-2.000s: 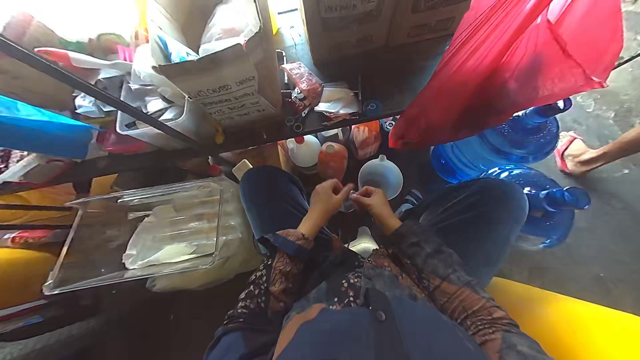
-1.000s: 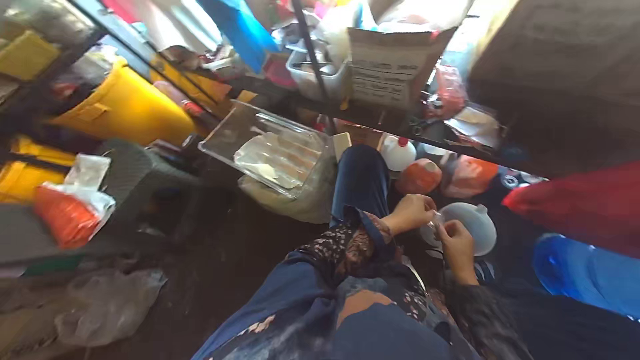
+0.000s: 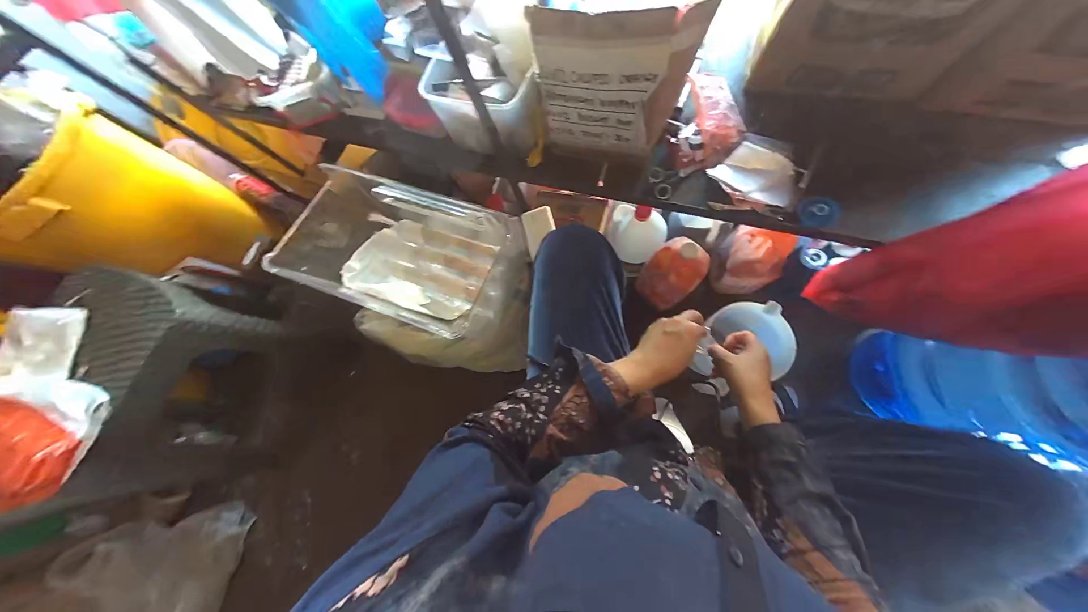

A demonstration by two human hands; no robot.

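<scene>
My left hand [image 3: 667,350] and my right hand [image 3: 745,367] meet over the near rim of a white plastic bowl with a spout [image 3: 769,327]. The fingertips of both hands pinch a small clear item [image 3: 705,340], too small to name. Just beyond the hands stand a bottle with orange-red contents [image 3: 672,274] and a white jug with a red cap [image 3: 637,234]. An orange item in a plastic bag [image 3: 752,259] lies to their right.
At left, a clear plastic tray [image 3: 374,297] holds flat pale pieces. Behind it runs a shelf with a cardboard box [image 3: 595,85] and scissors [image 3: 661,183]. A red plastic bag [image 3: 960,263] and a blue water jug [image 3: 952,382] are at right. A yellow bin [image 3: 136,191] stands far left.
The view has swung far to the left, bringing the yellow bin into sight. My hands stay together by the bowl, at the small item.
</scene>
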